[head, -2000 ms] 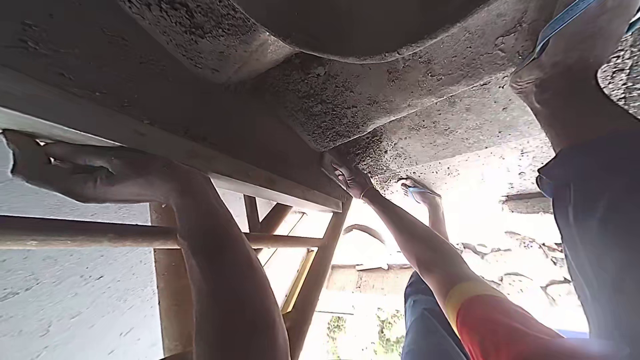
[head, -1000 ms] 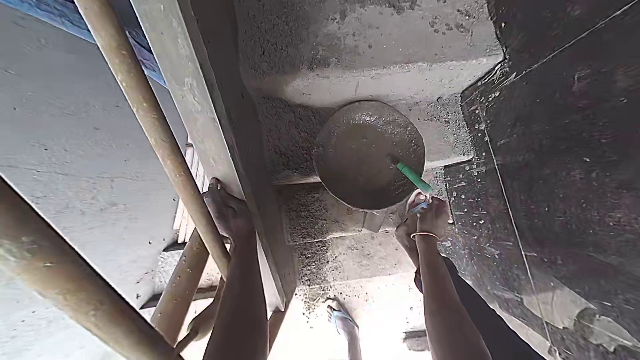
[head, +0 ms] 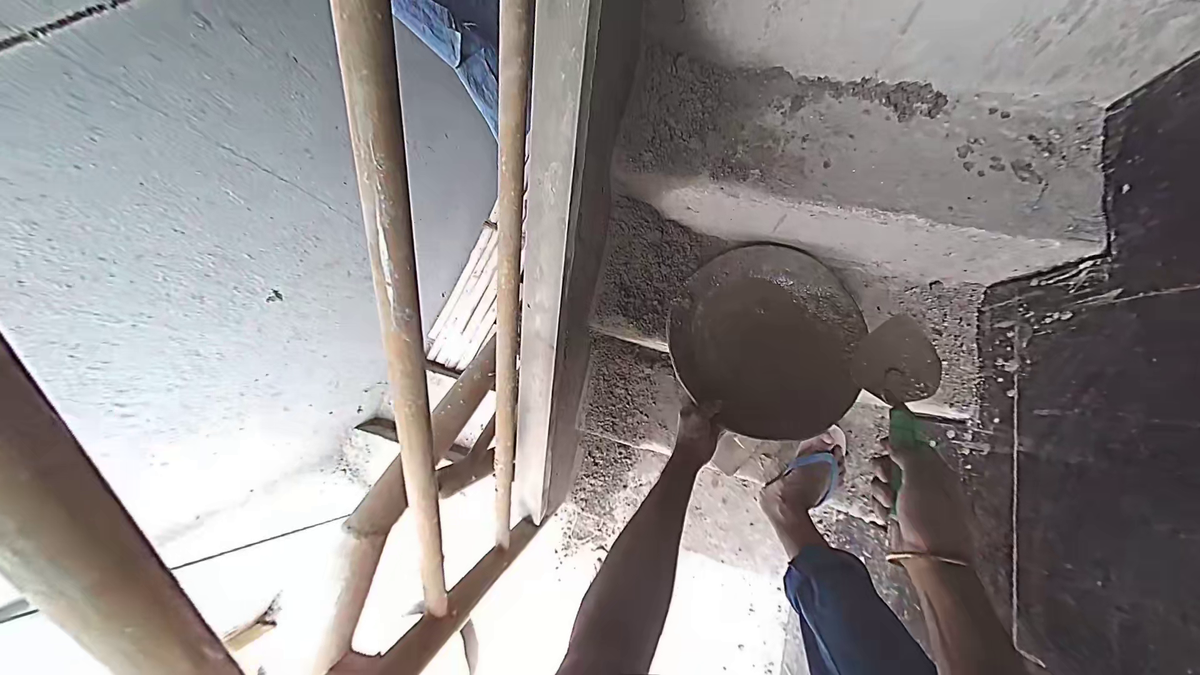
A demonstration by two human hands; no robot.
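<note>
A round pan (head: 769, 347) with wet mortar in it rests on the rough concrete steps at the centre of the head view. My left hand (head: 698, 433) grips its near-left rim, the fingers partly hidden. To the right, my right hand (head: 923, 487) is closed around the green handle of a trowel (head: 900, 361). The trowel's blade, coated in mortar, is held beside the pan's right rim and seems to overlap it slightly.
Concrete steps (head: 872, 225) rise beyond the pan. At the left stand bamboo poles (head: 389, 234) and a long straight board (head: 553, 253). A dark wall surface (head: 1106, 450) borders the steps on the right. My foot in a blue-strapped sandal (head: 806, 478) is just below the pan.
My left hand has left the long board and taken hold of the pan's rim. The trowel, whose blade was in the pan a second ago, is now raised at its right side.
</note>
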